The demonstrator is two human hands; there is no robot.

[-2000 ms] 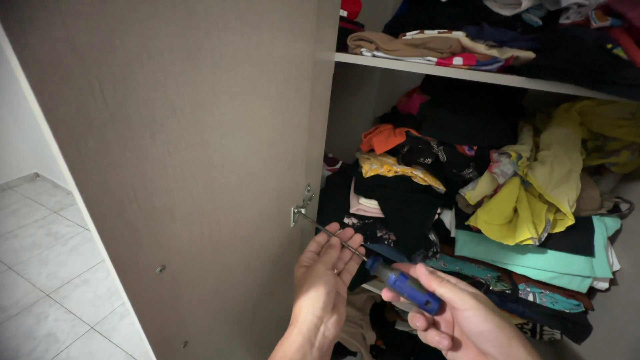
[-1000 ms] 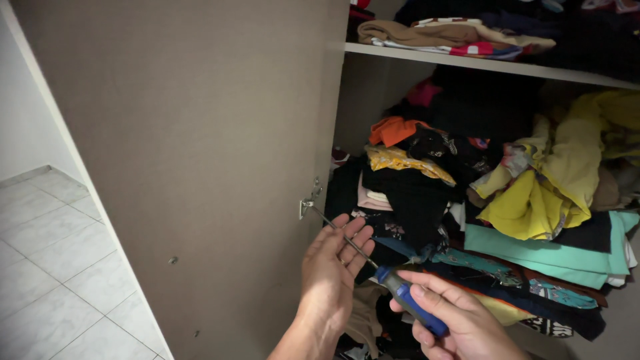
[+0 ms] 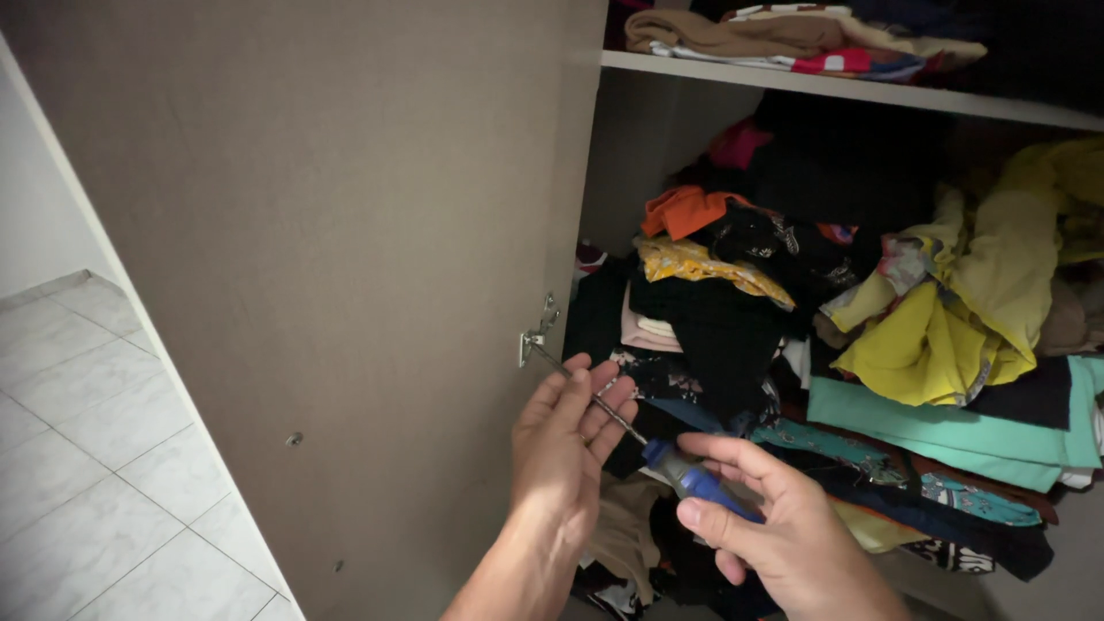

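A long-shafted screwdriver [image 3: 690, 479] with a blue and grey handle slants up and left, its tip at a metal cabinet hinge [image 3: 533, 341] on the wardrobe door [image 3: 362, 233]. The handle lies in my right hand [image 3: 776, 526], between thumb and fingers. Further up, my left hand [image 3: 569, 423] supports the thin shaft between its thumb and fingers, just below the hinge. How the tip sits on the hinge screw is too small to tell.
Piled clothes fill the wardrobe on the right, among them a yellow garment [image 3: 940, 345] and folded mint-green cloth [image 3: 940, 431]. A shelf [image 3: 845, 90] crosses above them. Two small metal fittings [image 3: 294, 439] dot the door. Floor tiles [image 3: 103, 466] show at left.
My right hand has shifted its grip on the screwdriver handle, with the fingers now more spread. My left hand stays at the shaft, and the tip stays at the hinge.
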